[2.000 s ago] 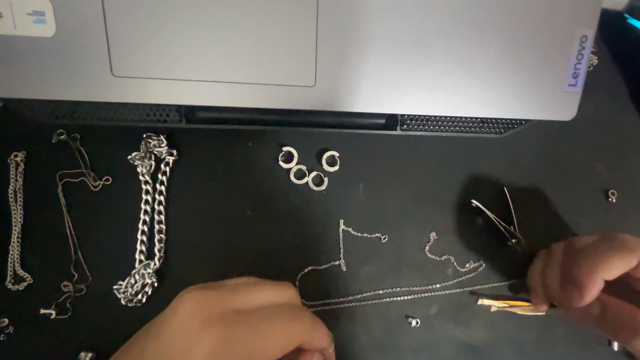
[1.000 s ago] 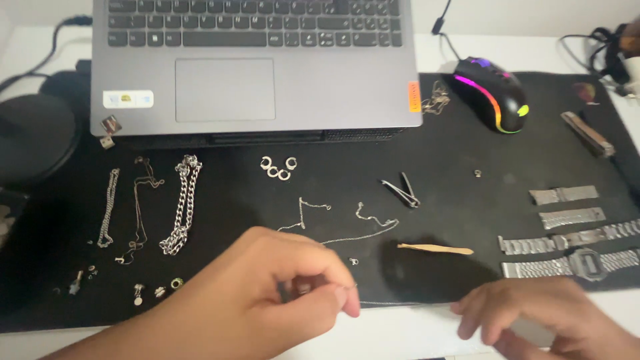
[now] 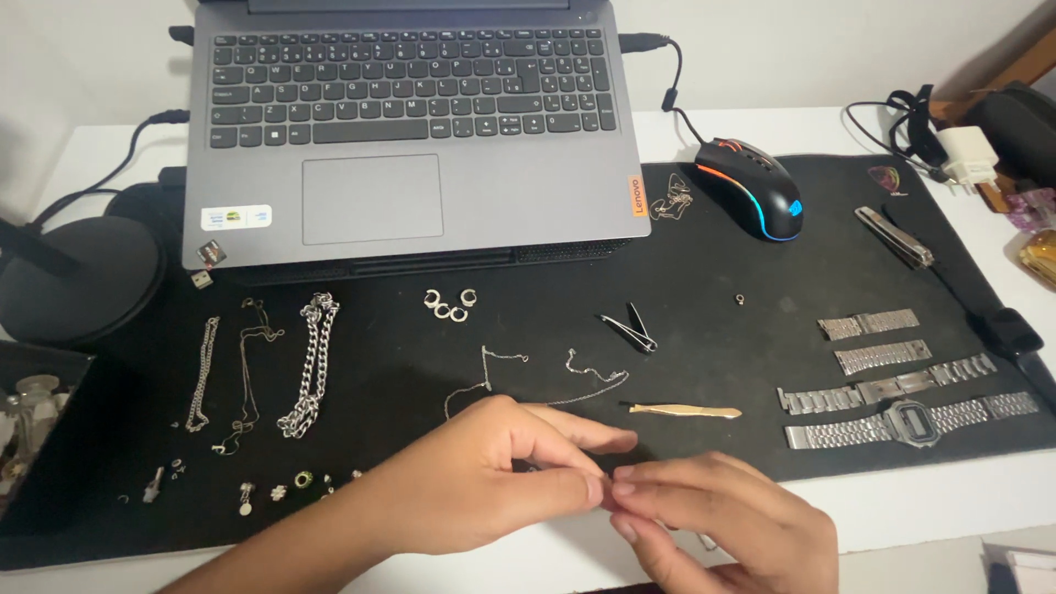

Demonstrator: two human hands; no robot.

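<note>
My left hand (image 3: 503, 478) and my right hand (image 3: 726, 520) meet fingertip to fingertip above the mat's front edge; whether something small is pinched between them cannot be made out. Just beyond them lies a thin silver chain (image 3: 487, 371), partly hidden by my left hand. Gold tweezers (image 3: 685, 410) lie behind my right hand, with a small nail clipper (image 3: 631, 330) farther back. Several hoop earrings (image 3: 450, 305) sit in the middle of the mat. A thick silver curb chain (image 3: 312, 363) lies to the left, beside two finer chains (image 3: 203, 375).
A Lenovo laptop (image 3: 272, 198) stands at the back, with a lit mouse (image 3: 751, 190) to its right. Metal watch bands (image 3: 883, 357) and a digital watch (image 3: 912, 422) lie at right. Charms (image 3: 279, 492) lie front left, near a lamp base (image 3: 78, 272).
My right hand has moved away from beside the tweezers and then over to my left hand; the two were apart a second ago. The view has widened greatly.
</note>
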